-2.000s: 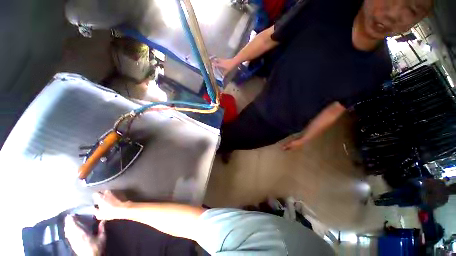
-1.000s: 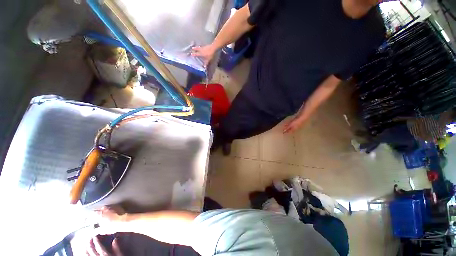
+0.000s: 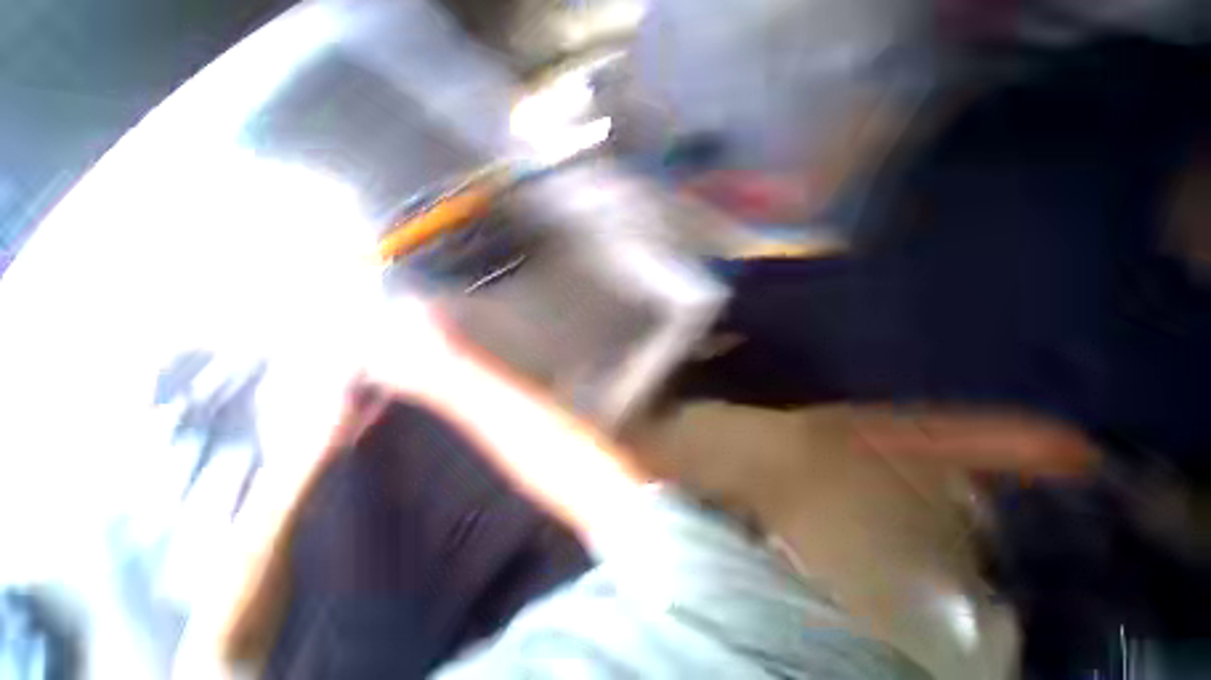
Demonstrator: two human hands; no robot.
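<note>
The frame is heavily blurred, with strong glare. A dark garment (image 3: 385,531) lies on the ironing table near my body, and its far part fades into the glare. My right hand (image 3: 401,339), at the end of a pale-sleeved arm, is at the garment's upper edge. My left hand (image 3: 312,399) is close beside it at the garment's left side. The fingers of both hands are washed out, so their grip is hidden. The steam iron stands beyond my hands, with its orange handle (image 3: 438,226) showing and no hand on it.
The ironing table's pale edge (image 3: 664,332) runs beyond the iron. A person in dark clothes (image 3: 1009,253) stands close at the right, with a forearm (image 3: 983,438) held low. A red object (image 3: 757,193) is behind the table. Tan floor (image 3: 797,492) lies between table and person.
The view has swung and blurred, so the iron and table appear further right and higher. The person now fills more of the right side. The iron still stands on the table.
</note>
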